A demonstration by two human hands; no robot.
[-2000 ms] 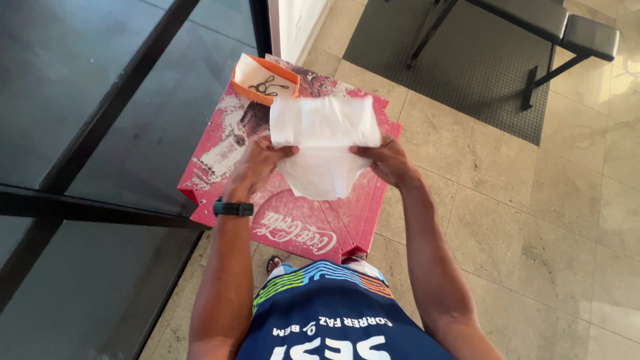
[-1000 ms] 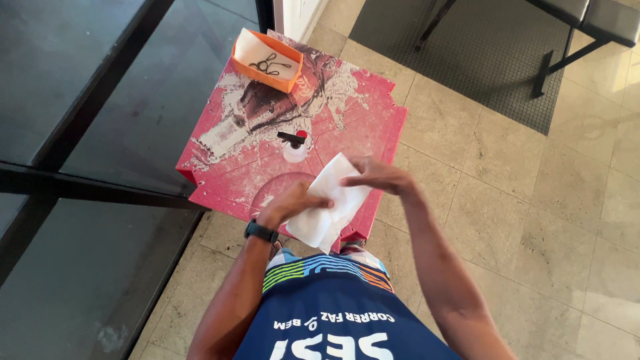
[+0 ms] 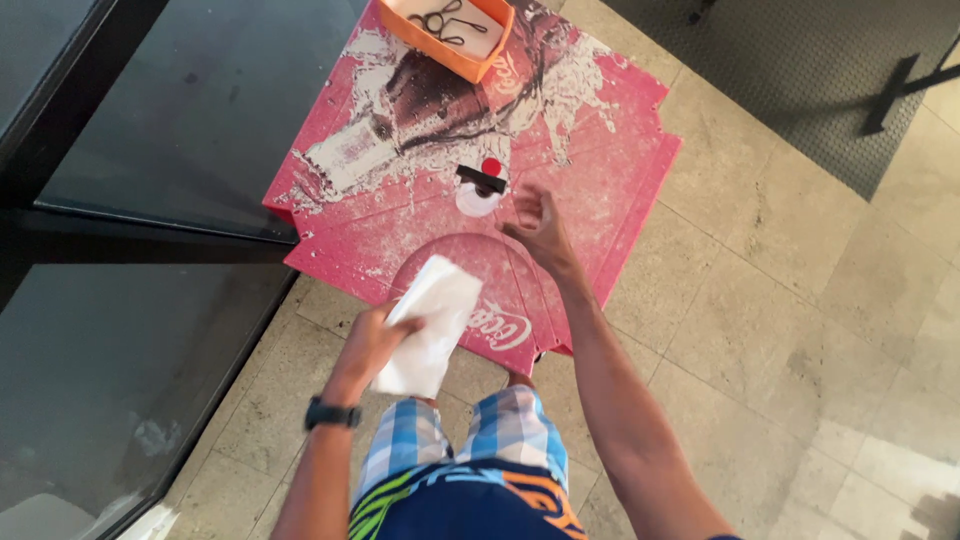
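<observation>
My left hand grips a folded white sheet, paper or cloth, over the near edge of a red printed table. Its thumb lies on top of the sheet. My right hand is over the middle of the table, its fingers curled apart with nothing visible between them. Just left of those fingers lies a small black bar-shaped object, with a red round piece beside it and a clear or whitish disc partly under it. What these small things are, I cannot tell.
An orange tray holding black looped cords or wires stands at the table's far edge. Dark glass panels with a black frame border the left side. To the right are floor tiles and a dark textured mat under black metal legs.
The white sheet, held in both hands before, is now folded smaller and in my left hand alone. My right hand has let go of it and moved out over the table. The view has shifted closer.
</observation>
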